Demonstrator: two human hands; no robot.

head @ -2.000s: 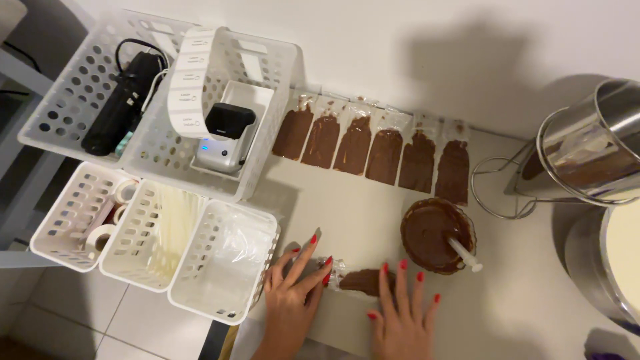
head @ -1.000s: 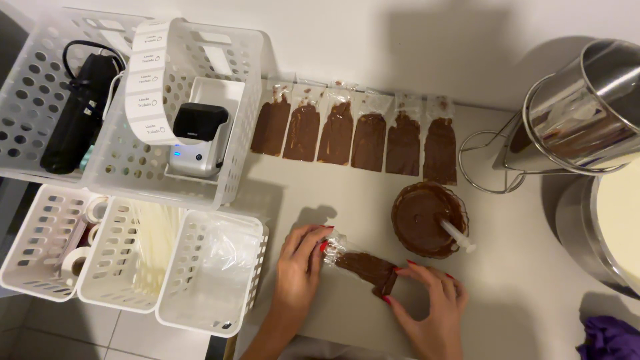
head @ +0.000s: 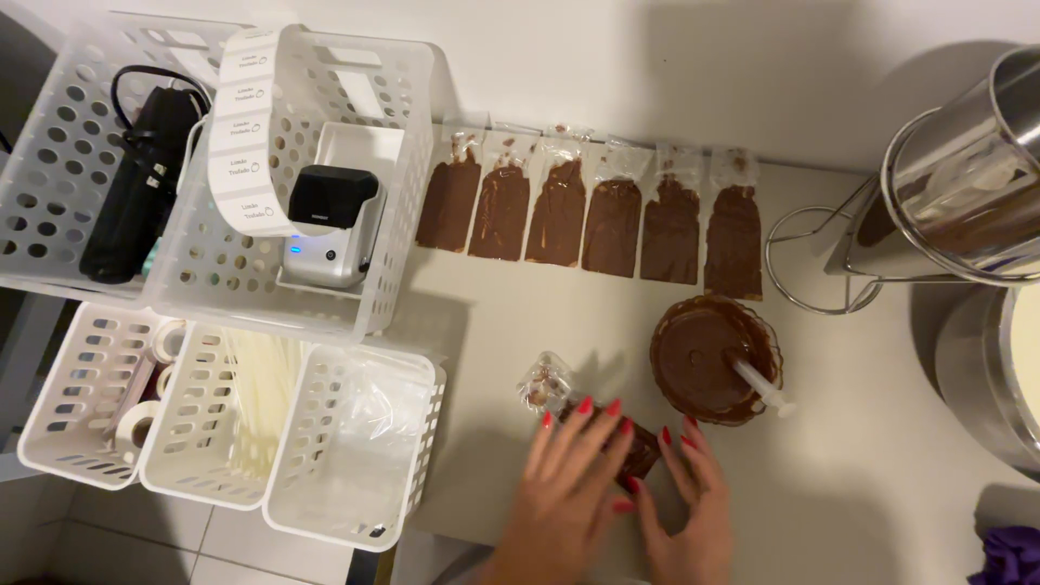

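My left hand (head: 569,479) lies flat with its fingers spread over a clear plastic bag of chocolate (head: 642,455), covering much of it. The crumpled, smeared mouth of the bag points to the upper left. My right hand (head: 686,496) is at the bag's right end, thumb and fingertips apart beside its edge. Just above the right hand stands a scalloped glass bowl of melted chocolate (head: 691,366), with a whitish plastic utensil (head: 760,382) leaning in it. Several flat bags of chocolate (head: 556,215) lie in a row along the wall.
At left, a perforated plastic basket (head: 268,313) holds a label printer (head: 325,244), a label strip (head: 244,130) and a black corded device (head: 142,187). Small white baskets (head: 349,528) sit below it. A metal funnel on a wire stand (head: 934,203) and a large metal pot (head: 967,366) are at right.
My left hand has moved from the bag's mouth onto its filled part. My right hand, which held the bag's far end between fingers and thumb, now rests beside that end with its fingers apart.
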